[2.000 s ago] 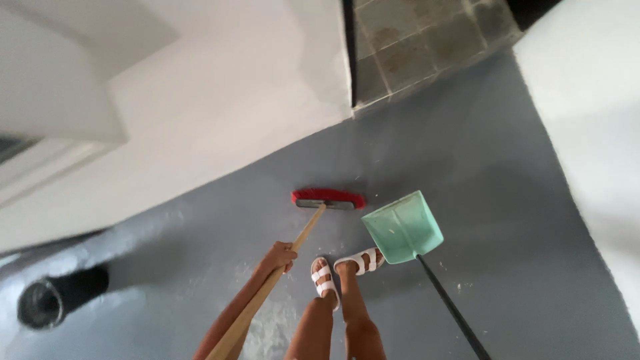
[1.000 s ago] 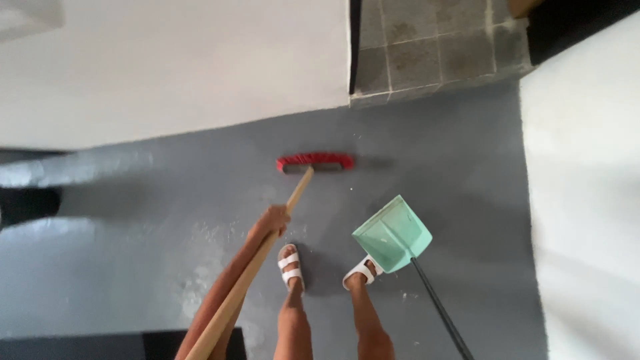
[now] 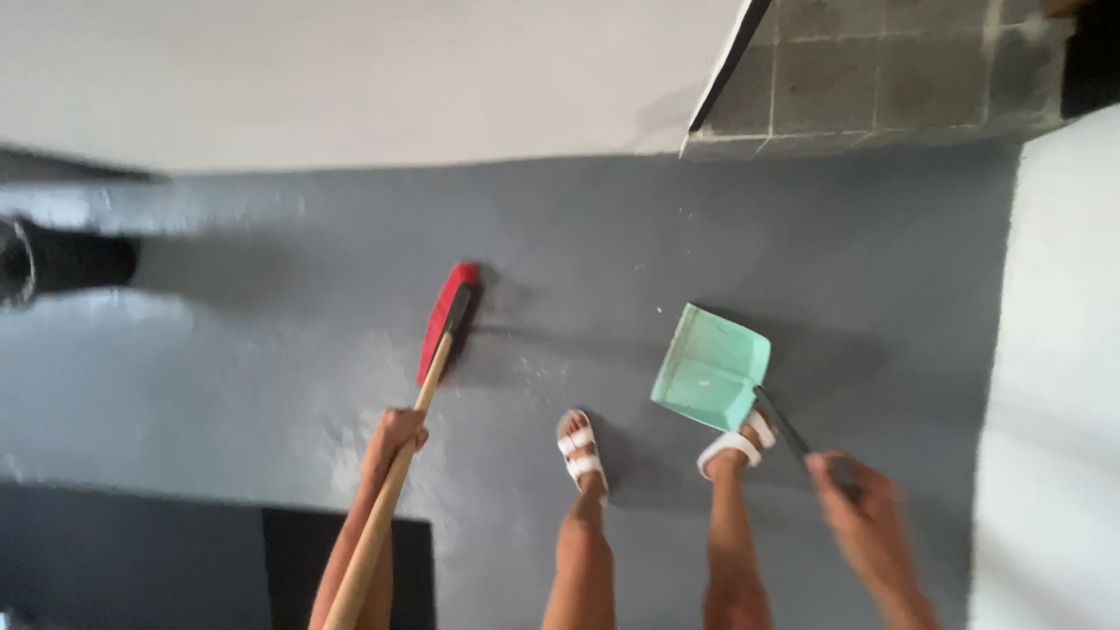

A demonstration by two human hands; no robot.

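Note:
My left hand point(image 3: 402, 429) is closed around the wooden handle of a broom point(image 3: 374, 525). The broom's red-bristled head point(image 3: 444, 319) lies on the grey floor left of my feet, turned nearly lengthwise. My right hand point(image 3: 853, 494), somewhat blurred, grips the dark handle of a dustpan point(image 3: 785, 424). The light green pan point(image 3: 713, 367) rests on the floor by my right foot, its open side facing left toward the broom. A few small light specks lie on the floor between broom and pan.
A dark cylindrical bin point(image 3: 74, 258) is at the far left. A white wall point(image 3: 394, 79) runs along the top, with a tiled area point(image 3: 875, 79) at upper right. Another white wall point(image 3: 1050, 367) stands at the right. A dark mat or panel point(image 3: 131, 542) is at lower left.
The broom head has moved left, away from the dustpan, and turned from crosswise to nearly lengthwise. My right hand has come into view on the dustpan handle, and the pan has turned toward the broom.

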